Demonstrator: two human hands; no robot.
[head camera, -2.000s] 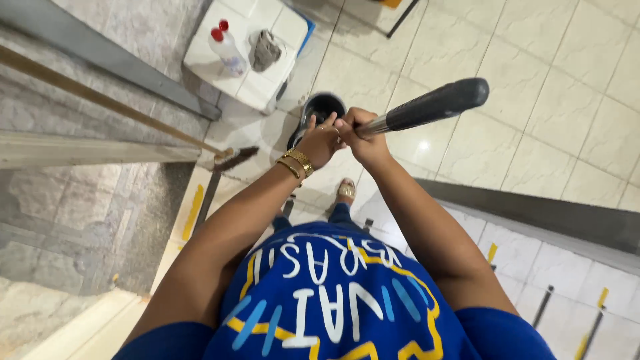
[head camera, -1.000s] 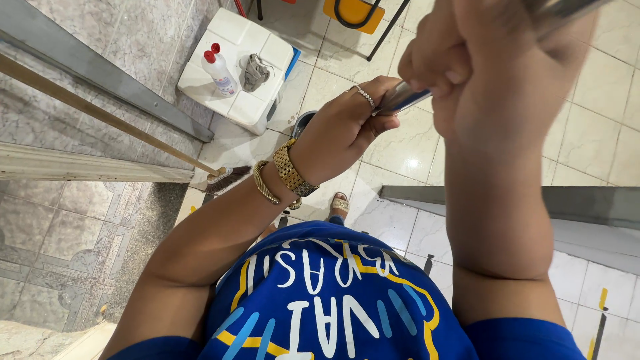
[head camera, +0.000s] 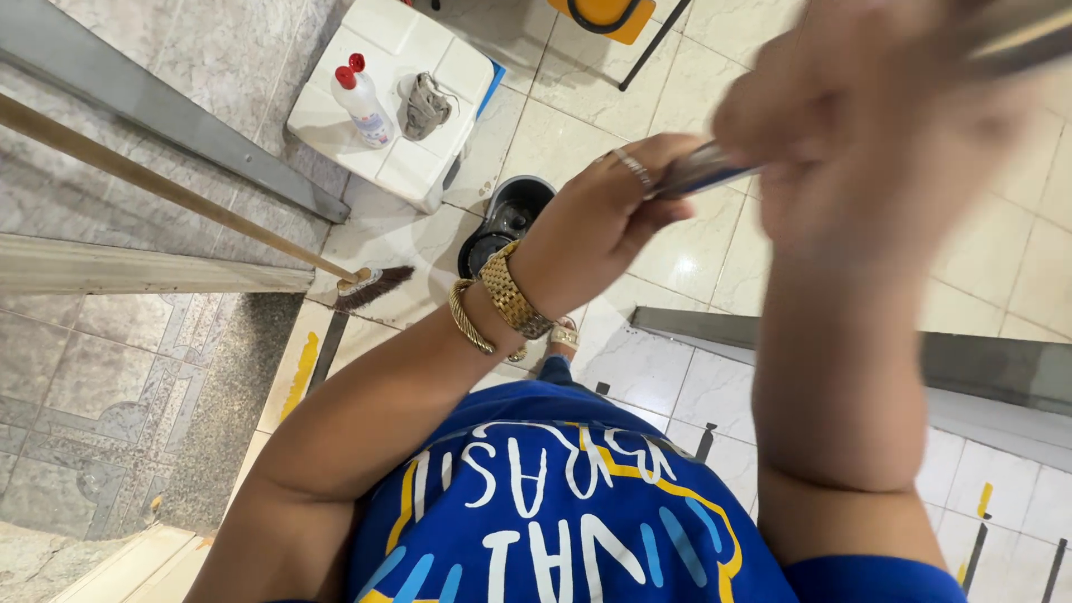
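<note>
My left hand (head camera: 603, 218), with a ring, a gold watch and a gold bangle at the wrist, grips a metal pole (head camera: 703, 170) near the centre. Higher and to the right, my right hand (head camera: 871, 126) is blurred and closed round the same pole, close to the camera. The pole runs out of view at the upper right; its other end is hidden behind my left hand. Below and beyond my left hand, a black mop bucket (head camera: 521, 203) stands on the tiled floor, partly covered by that hand and wrist.
A broom (head camera: 375, 285) leans from the left, bristles on the floor. A white plastic container (head camera: 419, 167) carries a red-capped bottle (head camera: 366, 109) and a grey rag (head camera: 425, 106). A yellow chair (head camera: 621, 23) stands at the top. Grey metal edges (head camera: 988, 360) flank the doorway on both sides.
Two seconds ago both hands were together on the pole near the bucket, its black grip showing. My right hand has since moved up towards the camera, and the hands are now apart along the pole.
</note>
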